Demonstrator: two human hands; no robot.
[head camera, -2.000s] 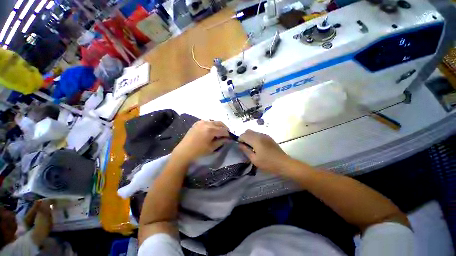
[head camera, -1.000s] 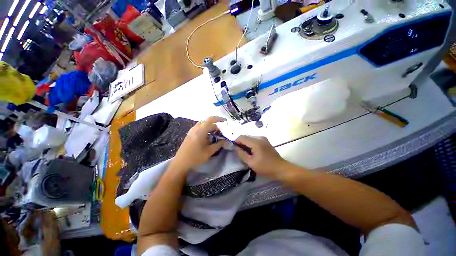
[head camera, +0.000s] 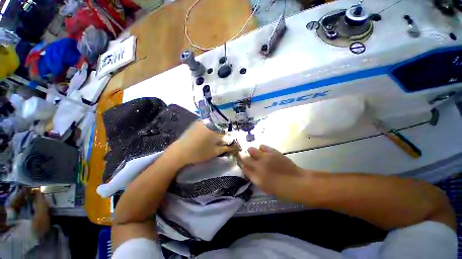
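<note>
The garment being sewn, dark speckled cloth (head camera: 147, 126) with light grey fabric (head camera: 210, 215), lies left of the machine and hangs over the table's front edge. My left hand (head camera: 202, 144) grips the cloth's edge just in front of the presser foot (head camera: 235, 124). My right hand (head camera: 268, 167) pinches the same edge from the right, its fingertips close to the left ones. The white sewing machine (head camera: 304, 76) stands over the work, its lamp lighting the needle area. The exact fold between the fingertips is hidden by glare and the fingers.
A thin tool with an orange-green handle (head camera: 402, 142) lies right on the bed, near a pale translucent lump (head camera: 334, 116). An orange taped strip (head camera: 96, 195) runs along the left table edge. A number card (head camera: 117, 55) lies behind. Another person's arm (head camera: 40, 215) shows at lower left.
The view has moved closer to the machine. Both hands have brought the cloth edge nearer the presser foot. The white piece seen between the fingers a second ago no longer shows clearly.
</note>
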